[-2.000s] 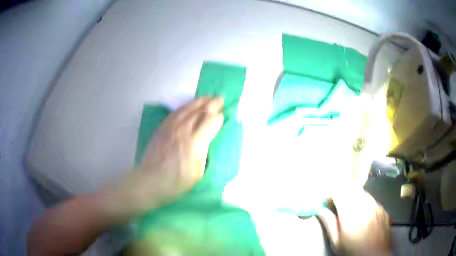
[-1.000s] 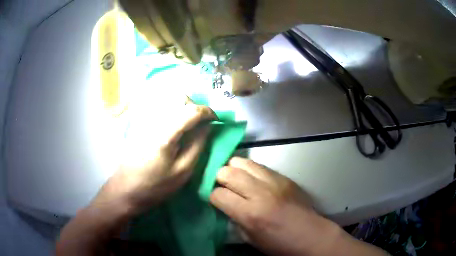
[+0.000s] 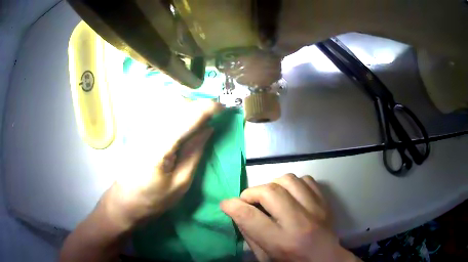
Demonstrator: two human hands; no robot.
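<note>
The green fabric piece (image 3: 218,174) runs from close in front of the needle area down over the table's front edge. My left hand (image 3: 164,158) lies on its upper left part, fingertips near the presser foot (image 3: 229,84), holding the fabric; strong glare washes out the hand's upper part. My right hand (image 3: 282,215) pinches the fabric's right edge lower down between thumb and fingers. The sewing machine head (image 3: 328,20) overhangs the top of the view. A ribbed brass-coloured knob (image 3: 262,106) sits right of the fabric's upper end.
Black scissors (image 3: 382,97) lie right of the needle, across the metal machine bed (image 3: 318,123) and its dark seam. A yellow-white oblong piece (image 3: 92,84) is at the left. More green fabric shows in glare behind the left hand. Small scraps (image 3: 405,248) show below the table edge at lower right.
The fabric's upper end has moved up closer to the needle and lies straighter. My right hand has shifted slightly right and down, still on the fabric edge. The view is nearer the machine.
</note>
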